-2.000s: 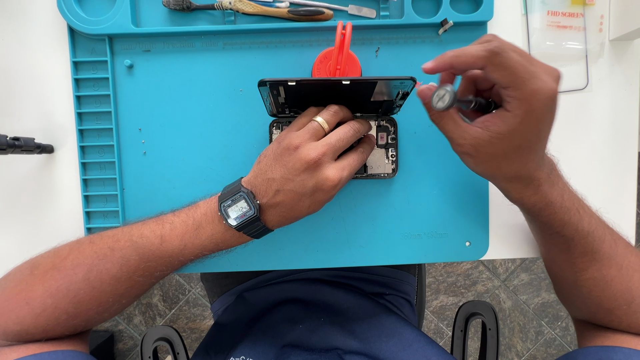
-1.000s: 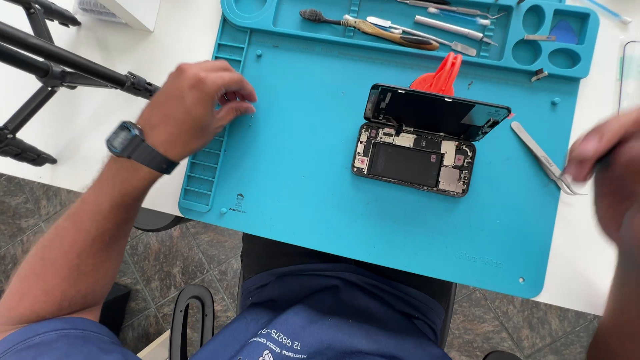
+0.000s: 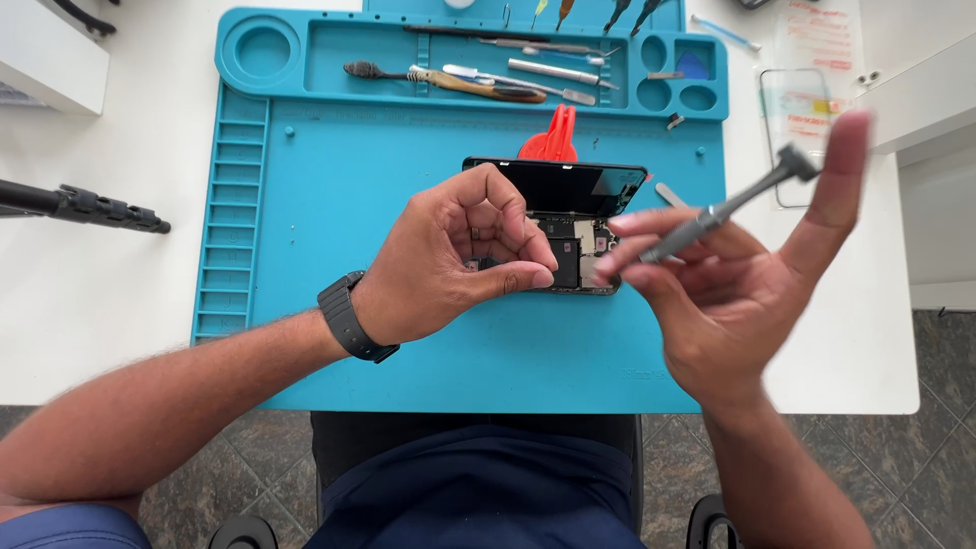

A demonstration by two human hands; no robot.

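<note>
An opened smartphone (image 3: 566, 252) lies on the blue silicone repair mat (image 3: 488, 366), its screen assembly (image 3: 560, 187) tilted up at the back against a red suction-cup holder (image 3: 555, 141). My left hand (image 3: 476, 244) hovers over the phone's left part, thumb and forefinger close together; whether something tiny is between them cannot be told. It hides part of the phone's inside. My right hand (image 3: 724, 305) is at the phone's right, slightly blurred, holding a small grey precision screwdriver (image 3: 686, 232) between thumb and fingers, its wide cap end pointing up and right.
Along the mat's back tray (image 3: 316, 88) lie a wooden-handled brush (image 3: 488, 85), spudgers and other tools. Tweezers (image 3: 671, 195) rest right of the phone. A black tripod leg (image 3: 84, 207) reaches in at left. A framed screen protector (image 3: 793, 137) lies at right. Tiny screws (image 3: 293, 235) dot the mat's left.
My left hand has come from the mat's left side to over the phone. My right hand has moved in from the right edge beside the phone, with the screwdriver now plainly in view.
</note>
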